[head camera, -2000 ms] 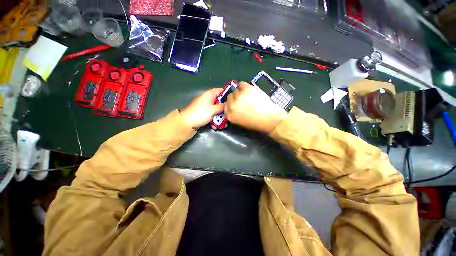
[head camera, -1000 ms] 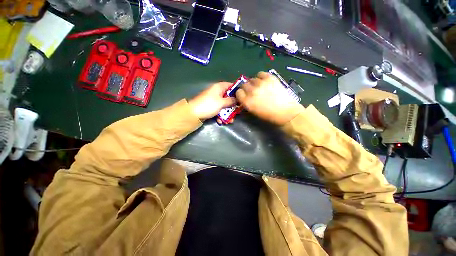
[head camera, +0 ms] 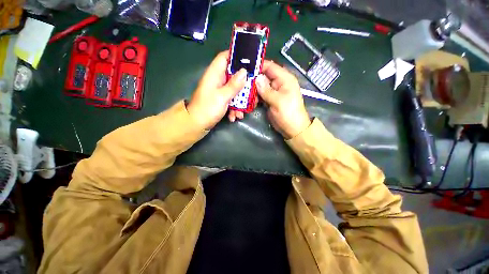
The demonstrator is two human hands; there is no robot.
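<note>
A red phone housing [head camera: 248, 59] with a dark screen and a white keypad area is held upright, face up, above the mat. My left hand [head camera: 214, 93] grips its left side, with the thumb on the face below the screen. My right hand [head camera: 283, 95] holds its right lower side, thumb at the edge. A silver-grey faceplate [head camera: 312, 61] with an open window and key grid lies to the right. A pointed silver tool [head camera: 320, 96], perhaps tweezers, lies partly behind my right hand.
Three red housings [head camera: 103, 80] lie at left. A black smartphone [head camera: 189, 17] lies at the back. A white stick [head camera: 343, 31] lies behind the faceplate. At right are a white dispenser bottle [head camera: 415, 43], a round tin [head camera: 449, 84], a thick black cylindrical tool [head camera: 418, 131] and a beige box [head camera: 473, 99].
The phone housing has moved up and away from me and is more upright, its screen uncovered. My right hand has shifted off its face to its right side. The pointed silver tool now shows.
</note>
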